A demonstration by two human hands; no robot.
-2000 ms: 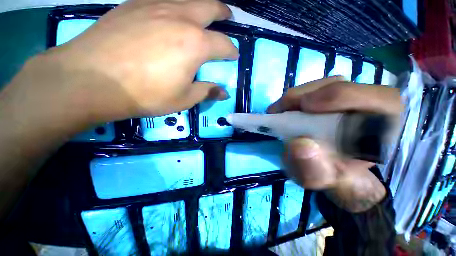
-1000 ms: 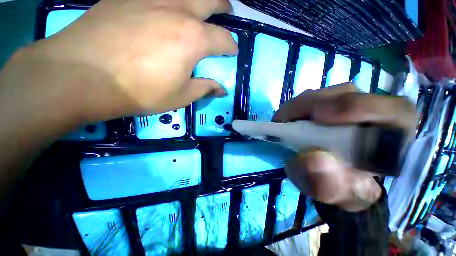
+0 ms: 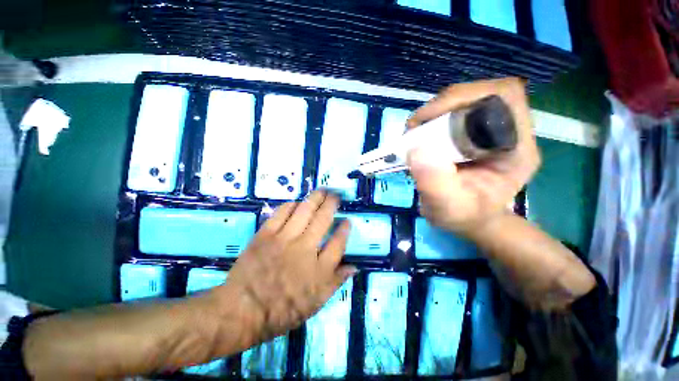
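Note:
A shiny black blister tray (image 3: 128,223) holds several light-blue phone back covers. The three leftmost upper covers show black circles near their lower ends. My right hand (image 3: 476,171) holds a white pen-type tool (image 3: 428,145) with a dark rear end. Its black tip is over the lower part of the fourth upper cover (image 3: 344,134); whether it touches cannot be told. My left hand (image 3: 290,260) rests across the tray's middle and lower rows, fingertips near that cover's lower edge. It holds nothing visible, with some fingers apart, and hides parts of the covers beneath.
Stacked dark trays (image 3: 320,41) stand beyond the working tray. A white scrap (image 3: 46,123) lies on the green bench mat (image 3: 74,208) at left. Crumpled clear film (image 3: 629,245) hangs at right, below a red object (image 3: 633,59).
The view has shifted and shows more of the tray. My left hand has moved from the upper row down to the middle and lower rows. The tool has moved to the fourth upper cover.

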